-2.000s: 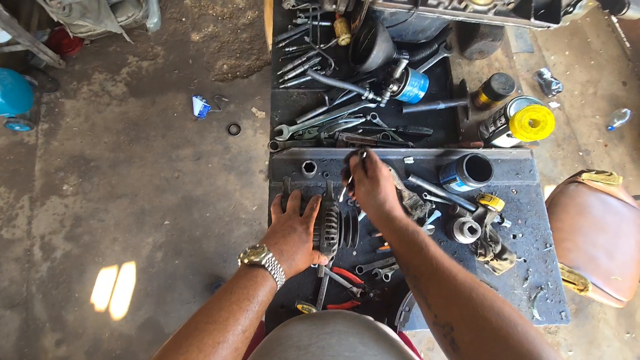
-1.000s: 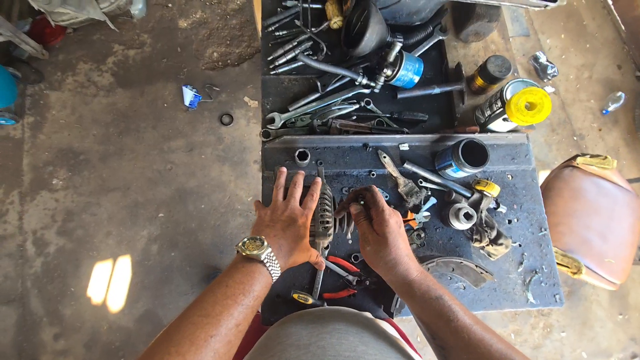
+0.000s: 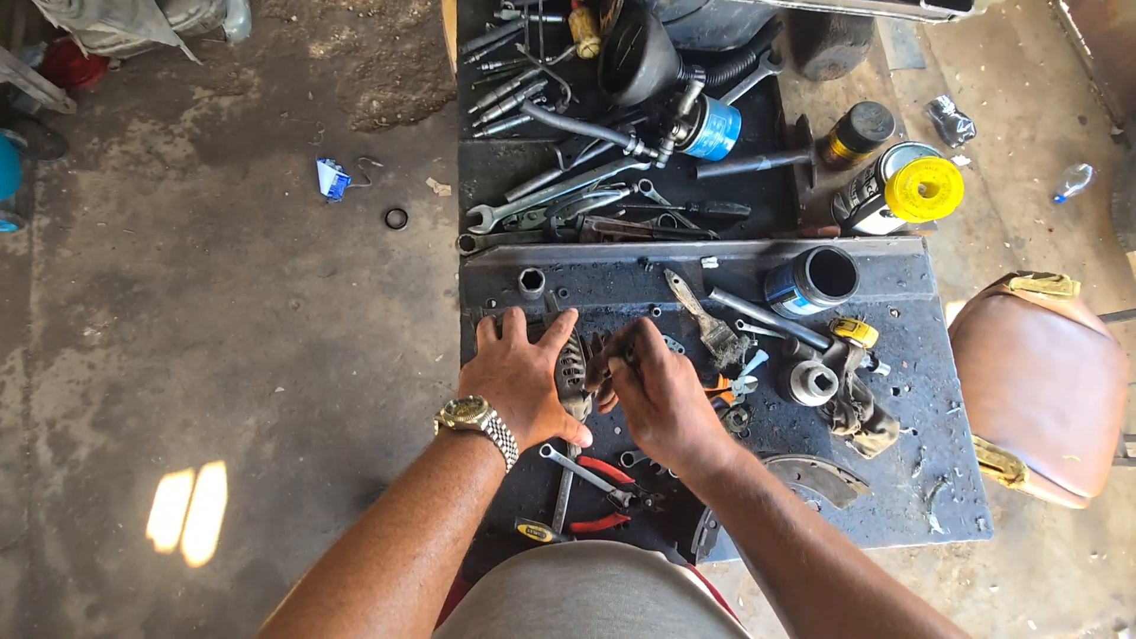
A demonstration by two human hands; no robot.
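Observation:
An alternator (image 3: 572,368) with a finned metal housing lies on the dark metal bench. My left hand (image 3: 524,382), a watch at its wrist, rests spread on its left side, thumb towards me. At the pulley end on the right is my right hand (image 3: 652,382), fingers curled and pinched together; whether a small part sits between them is hidden. Just below lie a combination wrench (image 3: 586,473), red-handled pliers (image 3: 608,524) and a screwdriver with a yellow and black handle (image 3: 543,531). A paintbrush (image 3: 706,319) is to the right, beyond my right hand.
A hex socket (image 3: 532,282) stands behind my left hand. On the right are an open dark jar (image 3: 812,281), a large socket (image 3: 811,383), a rag (image 3: 856,408) and a curved brake shoe (image 3: 816,479). Behind, a tray holds wrenches (image 3: 559,195) and a funnel (image 3: 643,53). A brown padded seat (image 3: 1038,390) stands beyond the bench.
Two seconds ago my right hand was farther back, by the bench's rear ledge, holding a slim tool; it has since come down to the pulley end. My left hand stays on the alternator.

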